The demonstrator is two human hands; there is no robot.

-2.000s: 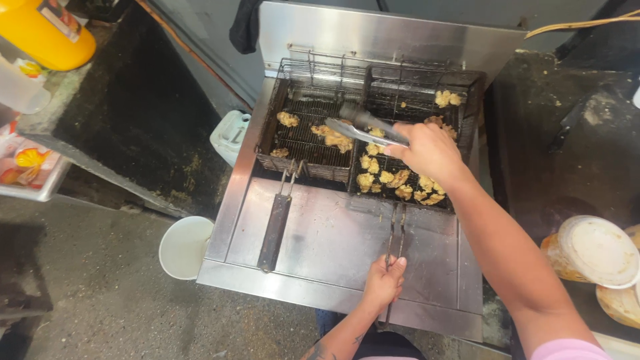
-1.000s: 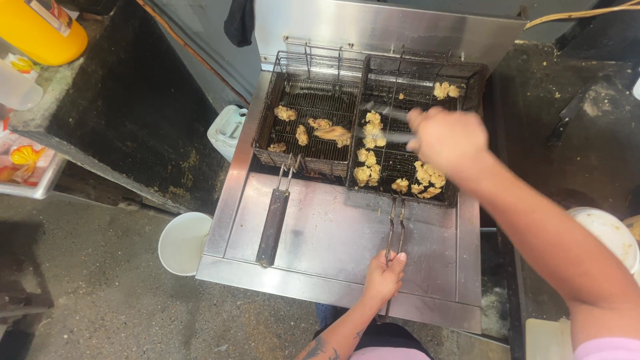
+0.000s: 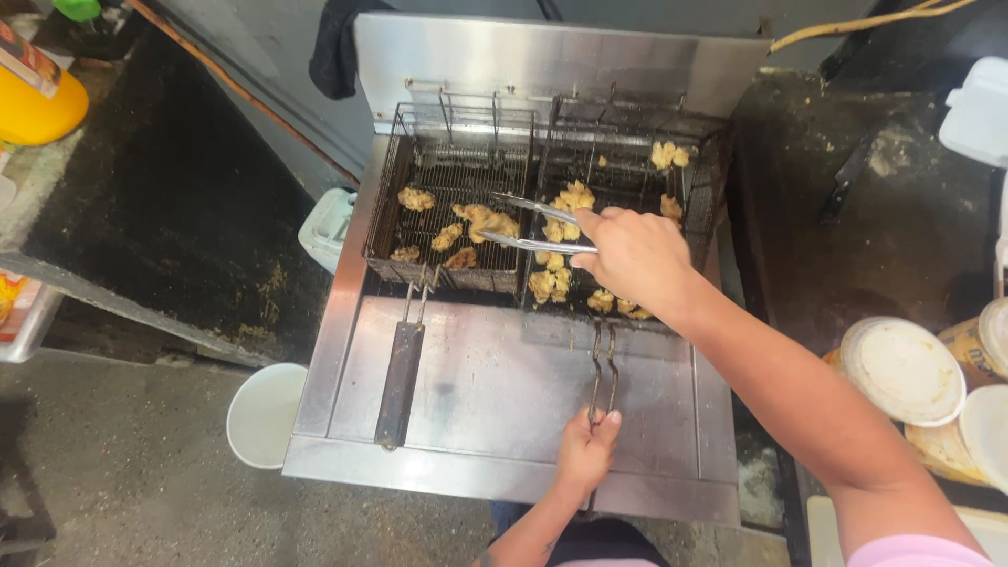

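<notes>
Metal tongs [image 3: 539,246] are held in my right hand [image 3: 636,256], their jaws apart over the left fryer basket [image 3: 383,201], around a large fried piece [image 3: 492,224]. Whether they touch it is unclear. Several smaller browned pieces lie about it on the wire mesh. My left hand [image 3: 587,453] grips the wire handle [image 3: 598,374] of the right fryer basket [image 3: 535,276]. That basket holds several pale golden fried pieces [image 3: 550,285], partly hidden under my right hand. The left basket's dark handle [image 3: 400,384] rests over the steel front of the fryer [image 3: 488,370].
A white bucket [image 3: 264,417] stands on the floor at the left, below a pale plastic jug [image 3: 327,228]. On the right counter are a knife [image 3: 846,179] and lidded tubs [image 3: 902,370]. A yellow bottle [image 3: 39,98] stands on the left counter. The steel backsplash [image 3: 551,59] rises behind the baskets.
My right hand with the tongs has moved left from over the right basket, so the tong tips now reach the left one. More separate pieces show in the left basket than two seconds ago. My left hand stays on the handle.
</notes>
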